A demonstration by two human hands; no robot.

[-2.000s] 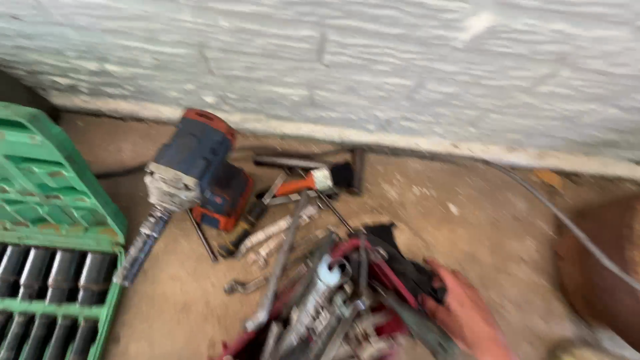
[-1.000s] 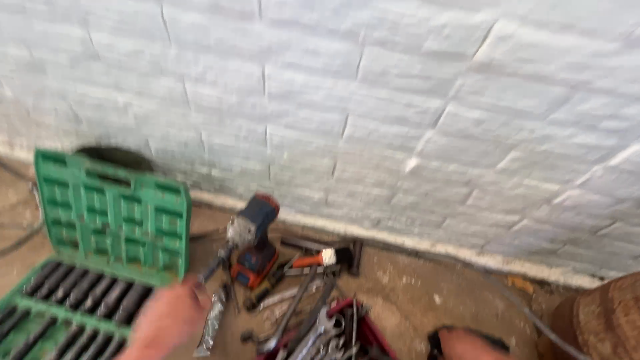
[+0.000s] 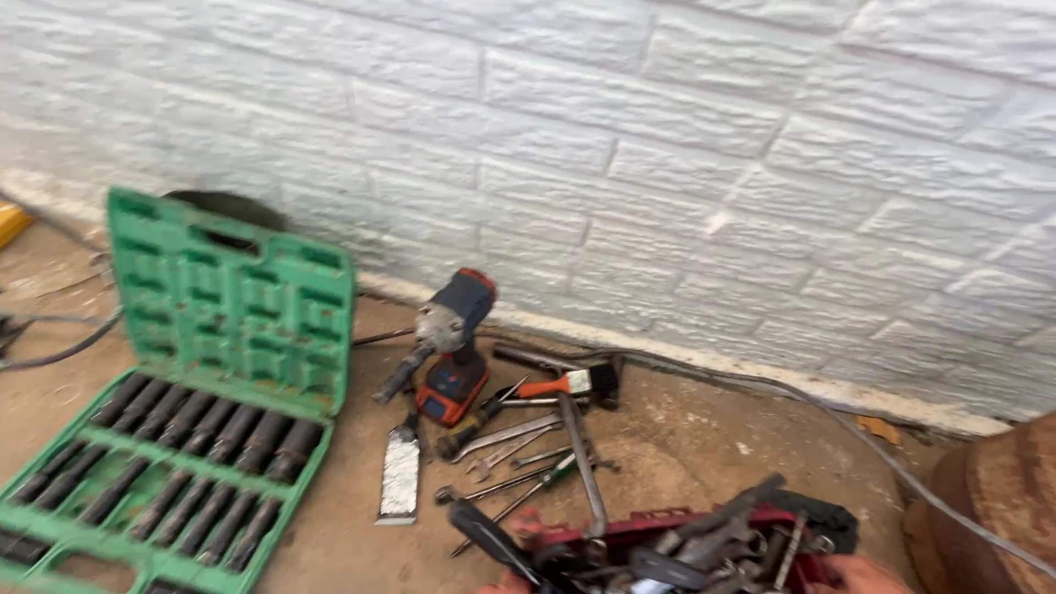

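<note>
A red toolbox [image 3: 660, 520] full of wrenches and other metal tools is at the bottom, cut off by the frame edge. My right hand [image 3: 862, 573] grips its right side, below a black piece of material [image 3: 817, 516]. At the left end, part of my left hand [image 3: 507, 582] shows beside a black, handle-like part [image 3: 491, 540]; its grip is mostly hidden. Behind the box lie a paintbrush with an orange handle [image 3: 553, 386], combination wrenches [image 3: 507, 437], a green-handled screwdriver [image 3: 561, 470] and a wide metal scraper [image 3: 400, 478]. A cordless impact wrench [image 3: 454, 330] stands upright on its battery.
An open green socket case [image 3: 235, 305] with dark impact sockets [image 3: 239, 437] lies on the left. A pale brick-patterned wall [image 3: 577, 165] runs behind. A grey cable [image 3: 825, 412] trails along the floor to a rusty metal drum [image 3: 990, 495] at right.
My left hand, near the impact wrench one second ago, is now at the toolbox's left end. The scraper now lies on the floor left of the wrenches. The view has shifted.
</note>
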